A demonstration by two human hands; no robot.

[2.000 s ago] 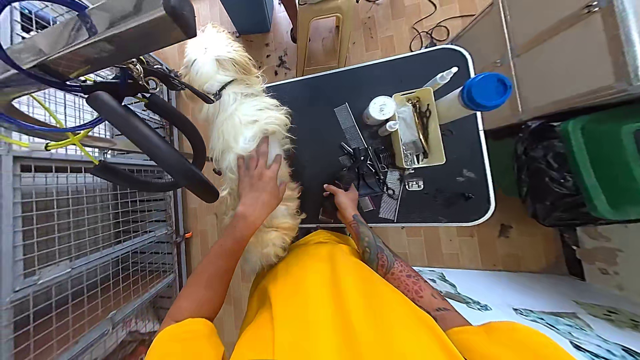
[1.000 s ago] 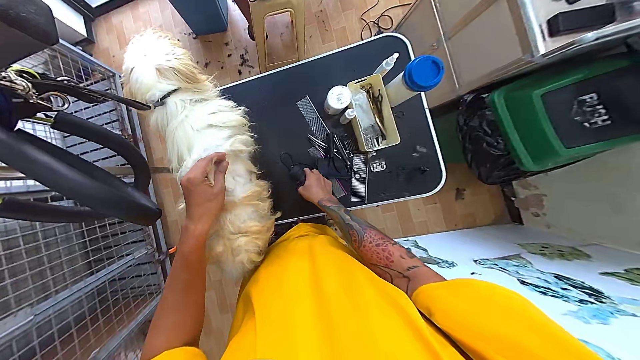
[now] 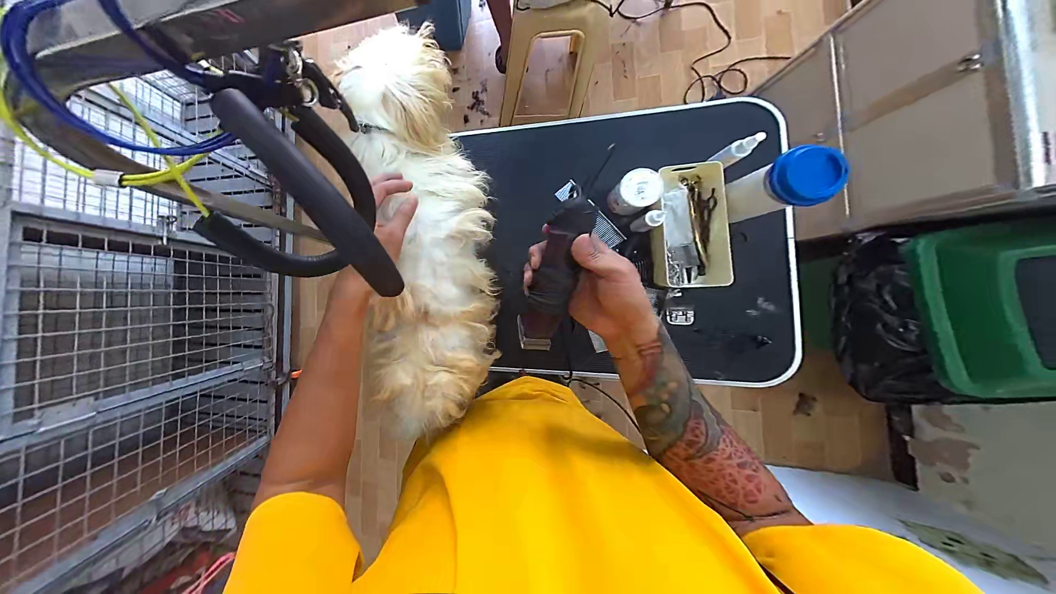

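A long-haired, cream and white dog (image 3: 437, 239) stands along the left end of a black grooming table (image 3: 528, 157), wearing a dark collar. My left hand (image 3: 392, 210) rests against the dog's left flank with its fingers spread, partly behind a black padded loop (image 3: 305, 190). Over the table my right hand (image 3: 598, 276) grips a dark electric hair clipper (image 3: 557, 264), its head pointing away from me. Metal combs (image 3: 608, 228) lie just behind the clipper. A cream tray (image 3: 718, 231) with scissors stands to their right, beside a white-lidded jar (image 3: 640, 190).
A blue-capped bottle (image 3: 808, 175) and a nozzle bottle (image 3: 738, 148) lie near the tray. Wire cages (image 3: 140, 330) line the left side. A metal arm with loops hangs at upper left. A green bin (image 3: 973, 313) stands at right; a beige stool (image 3: 549, 58) is beyond the table.
My right hand has lifted the clipper up from the table's near edge. My left hand has moved forward along the dog and to its side; its fingers were bunched over the back one second ago.
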